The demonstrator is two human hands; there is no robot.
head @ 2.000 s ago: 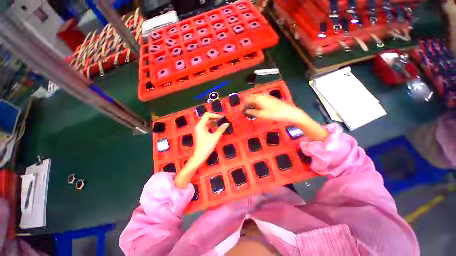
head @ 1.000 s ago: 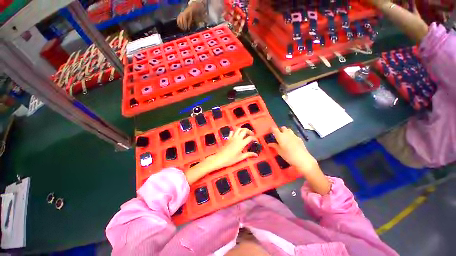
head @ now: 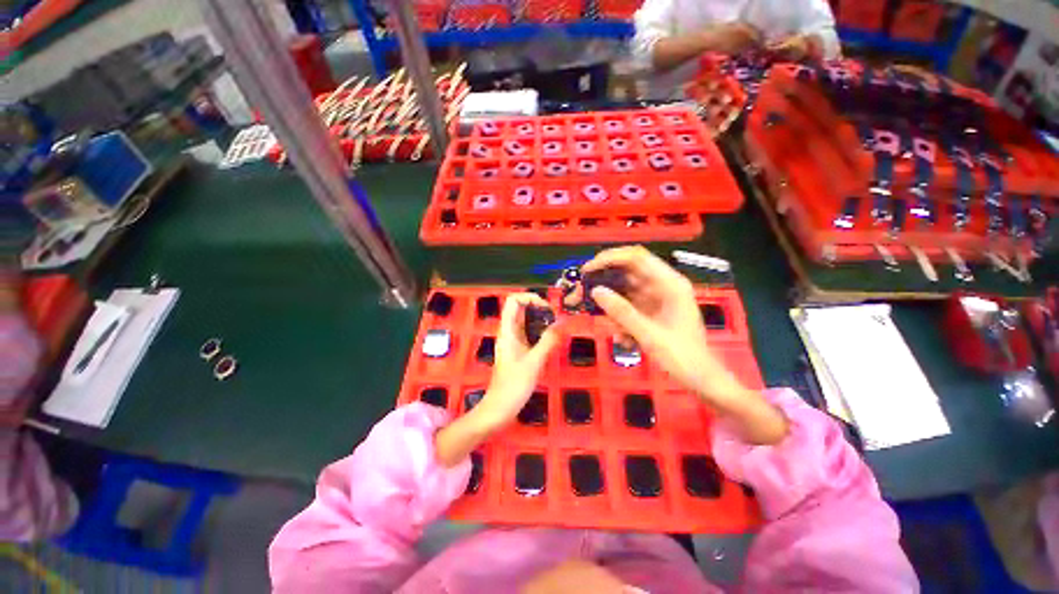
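Observation:
The flat orange-red working tray (head: 604, 511) lies in front of me, with black glossy watch bodies (head: 584, 473) in many pockets. A pale light-faced unit (head: 437, 342) is in a left pocket. My left hand (head: 519, 360) holds a dark watch body (head: 537, 324) over the tray's upper middle. My right hand (head: 653, 304) holds another dark watch body (head: 607, 280) up near the tray's top edge. A small round ring-shaped part (head: 570, 280) shows between the hands, partly hidden; I cannot tell whether it is touched.
Stacked red trays (head: 581, 218) stand beyond, with strapped watches (head: 906, 174) upper right. Paper sheets (head: 877, 371) lie right, a clipboard (head: 110, 354) far left, two metal rings (head: 224, 368) left. A metal upright (head: 314, 163) rises left of the trays. A person in white (head: 732, 46) is across the bench.
Both hands have moved from the tray's right middle pockets to its upper part, now lifting a dark body each. The view has shifted, and the pink-sleeved person at right is gone from view.

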